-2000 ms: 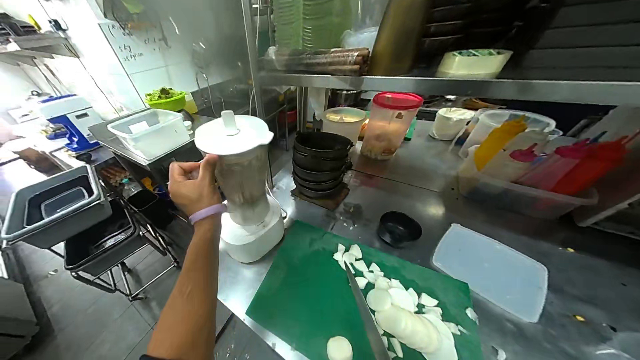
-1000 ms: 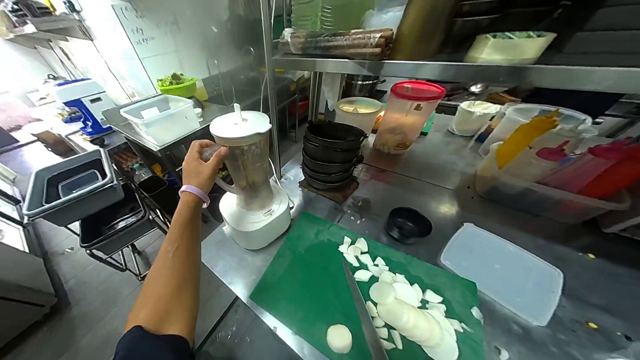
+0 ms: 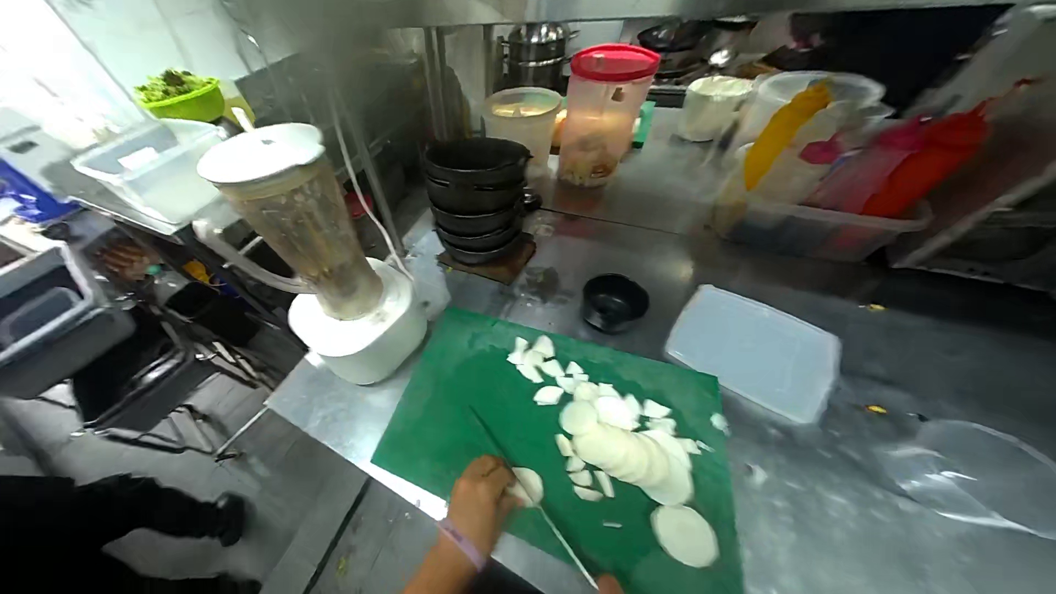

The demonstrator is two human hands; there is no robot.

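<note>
My left hand [image 3: 483, 499], with a pale wristband, holds a small round white slice [image 3: 526, 487] on the green cutting board [image 3: 445, 371]. My right hand [image 3: 609, 584] barely shows at the bottom edge, around the rear end of a long knife [image 3: 565, 544]. The blade runs up and left, against the slice and my left fingers. To its right lie overlapping white round slices [image 3: 631, 455] and cut white pieces [image 3: 549, 394], with one separate slice [image 3: 685, 536] near the board's lower right. The lidded blender [image 3: 355, 272] stands beyond the board's left corner.
Stacked black bowls [image 3: 478, 198], a small black bowl [image 3: 615, 302], a red-lidded container [image 3: 609, 115] and a translucent lid [image 3: 755, 351] stand or lie behind the board. Squeeze bottles fill a bin [image 3: 825, 223] at right. A person's legs [image 3: 124, 528] show at lower left, near grey tubs [image 3: 58, 313].
My left hand has left the blender and come down to the board, onto the small white slice. The knife has moved left and my right hand has come into view. The view has tilted down.
</note>
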